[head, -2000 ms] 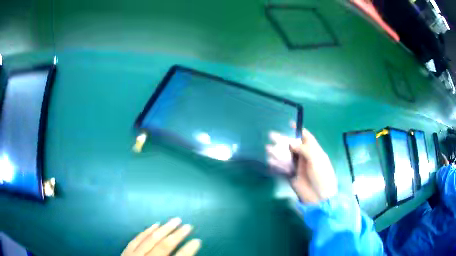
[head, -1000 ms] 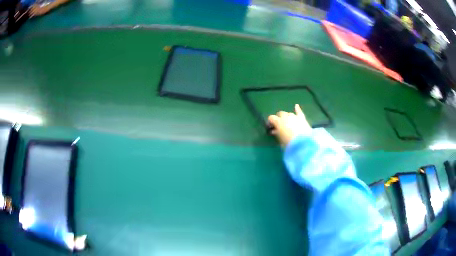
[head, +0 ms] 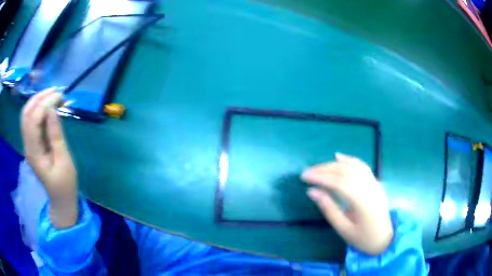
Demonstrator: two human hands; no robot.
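A thin black frame (head: 305, 115) lies flat on the bench in front of me; the green bench shows through it. My right hand (head: 350, 202) is above its lower right part, empty, fingers curled and apart, with a shadow below. My left hand (head: 51, 143) is at the left, fingertips pinching the near corner of a thin black-bordered piece (head: 100, 63). That piece is tilted over a silvery display module (head: 89, 99) with a gold tab (head: 114, 111). Whether the piece has glass in it is unclear.
Another silvery module (head: 35, 46) lies at the far left. At the right edge lie a black-bordered panel (head: 457, 186) and part of another with a gold tab. The darker green belt (head: 399, 27) runs along the far side, with a red-pink edge at the upper right corner.
The view has turned down towards the bench. My right hand has come back from the belt, and a black frame now lies before me. My left hand has come into view, holding the tilted piece.
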